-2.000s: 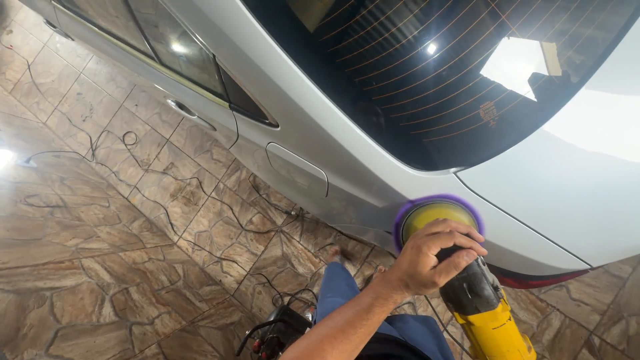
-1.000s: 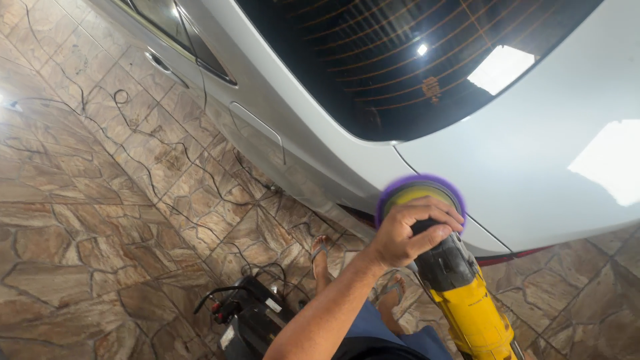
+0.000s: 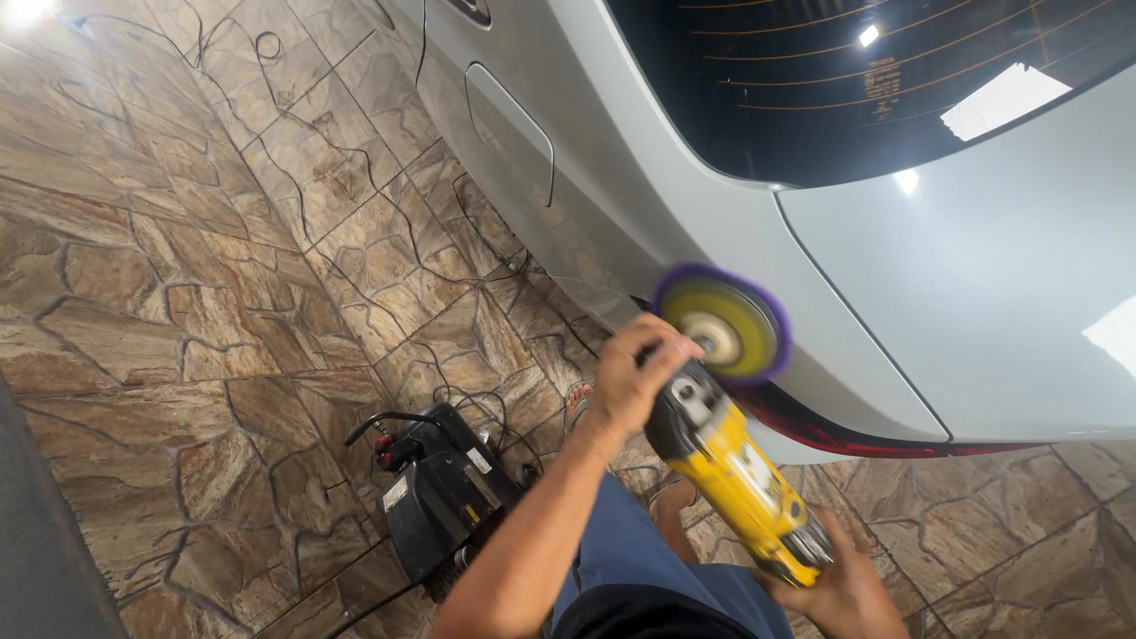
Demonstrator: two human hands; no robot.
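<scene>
My left hand (image 3: 639, 368) is closed around the front handle of a yellow and black rotary polisher (image 3: 741, 479), close behind its pad. My right hand (image 3: 834, 577) grips the rear end of the tool's body. The polishing pad (image 3: 723, 324), yellow with a purple rim, lies at the rear corner of a silver car (image 3: 612, 204), just above the red tail light (image 3: 816, 435). The pad looks blurred, and its contact face is hidden. The dark rear window (image 3: 754, 98) is further up.
A black wheeled machine with a hose or handle (image 3: 444, 497) stands on the stone-patterned tile floor (image 3: 257, 444), left of my legs. Thin cables (image 3: 404, 222) trail over the tiles beside the car. A dark grey edge (image 3: 44, 532) runs along the lower left.
The polisher has turned away from the side panel towards the tail light, showing more of the pad's back. My right hand has come into view. The view has shifted.
</scene>
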